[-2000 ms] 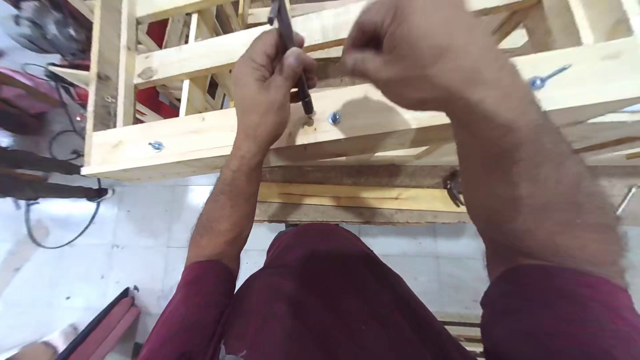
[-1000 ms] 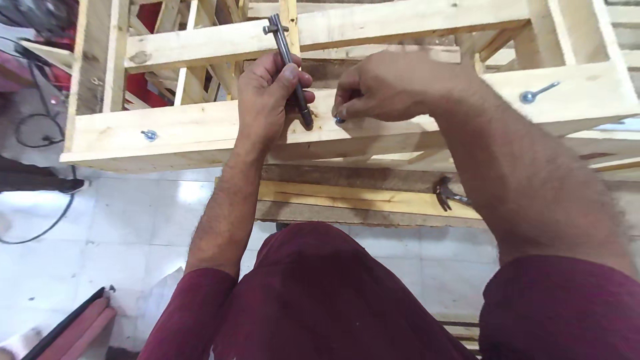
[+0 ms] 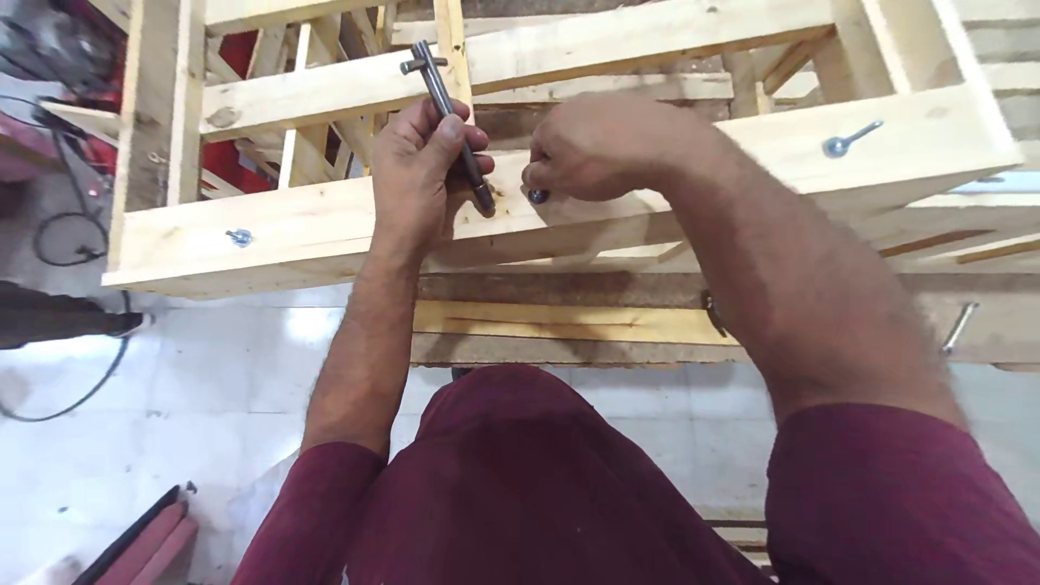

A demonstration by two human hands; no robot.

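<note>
My left hand [image 3: 422, 171] grips a dark metal T-handle socket wrench [image 3: 455, 122], tilted, its lower end at the front board of a pale wooden frame [image 3: 309, 215]. Just right of that end, the fingertips of my right hand [image 3: 601, 150] touch a small metal nut or bolt head [image 3: 537, 196] on the same board; the fingers partly hide it. A bolt with a washer [image 3: 240, 237] sits at the board's left part. Toward the right end, a longer bolt with a washer [image 3: 845, 142] sticks up at a slant.
Below the frame lies a wooden plank [image 3: 569, 321], with a partly hidden dark metal tool [image 3: 715, 315] by my right forearm and a loose bolt [image 3: 960, 327] farther right. A cable [image 3: 73, 410] runs over the tiled floor at left, near a person's dark-clad leg [image 3: 57, 317].
My right hand has come down from above the board to the small fastener right of the wrench. The wrench has stayed in my left hand.
</note>
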